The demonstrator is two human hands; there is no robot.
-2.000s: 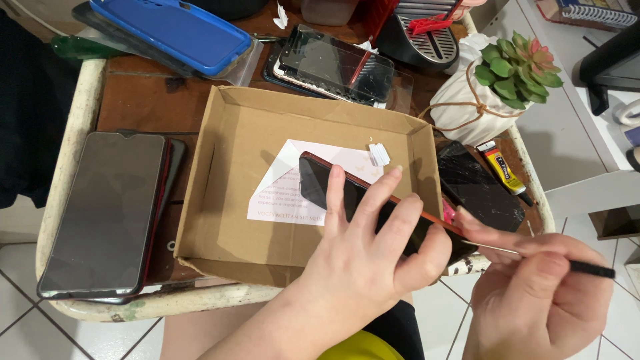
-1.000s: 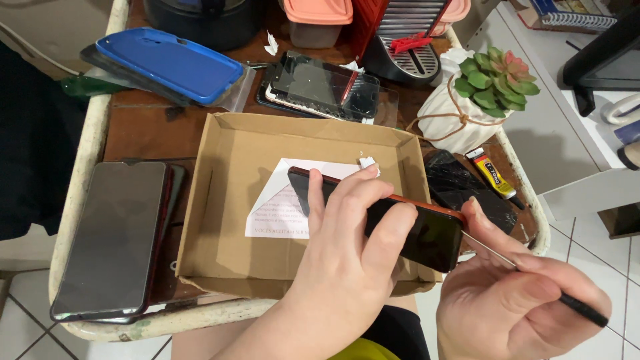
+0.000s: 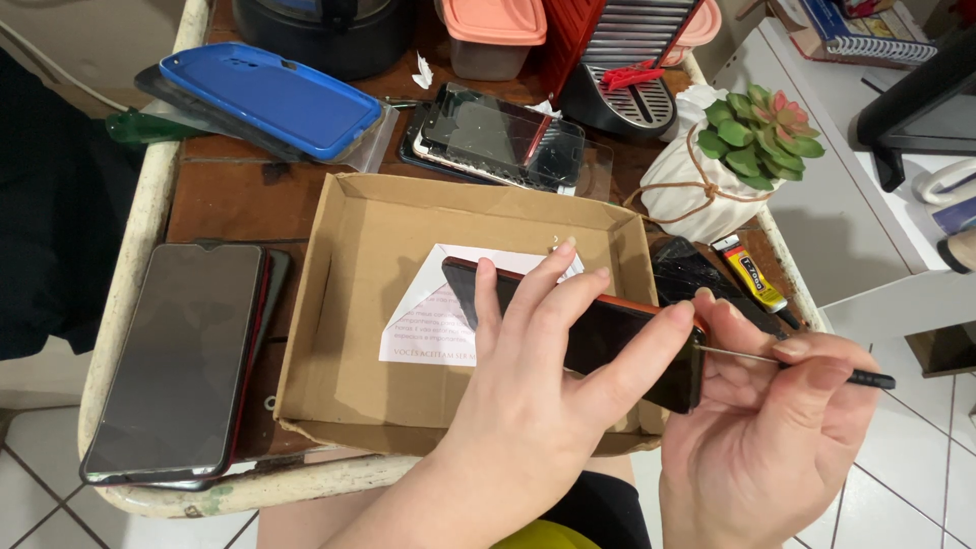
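My left hand (image 3: 534,358) grips a dark smartphone with a red-orange edge (image 3: 610,333), its fingers spread across the screen, above an open cardboard box (image 3: 358,381). Between thumb and fingers my right hand (image 3: 770,404) holds a thin metal tool with a black handle (image 3: 869,379); its tip meets the phone's lower right end. Some right fingers are behind that end of the phone. A folded printed paper (image 3: 419,328) lies in the box under the phone. What the tool's tip touches exactly is too small to tell.
Stacked phones (image 3: 179,358) lie left of the box. Behind it are a blue phone case (image 3: 274,99) and cracked phones (image 3: 496,137). At the right stand a potted succulent (image 3: 709,175), a yellow glue tube (image 3: 751,274) and a cracked dark panel (image 3: 694,274). A worn white rim (image 3: 137,213) edges the tray table.
The phone's right end has tilted down since two seconds ago, showing more of its screen. My right hand has stayed at that end with the tool. The view has shifted slightly.
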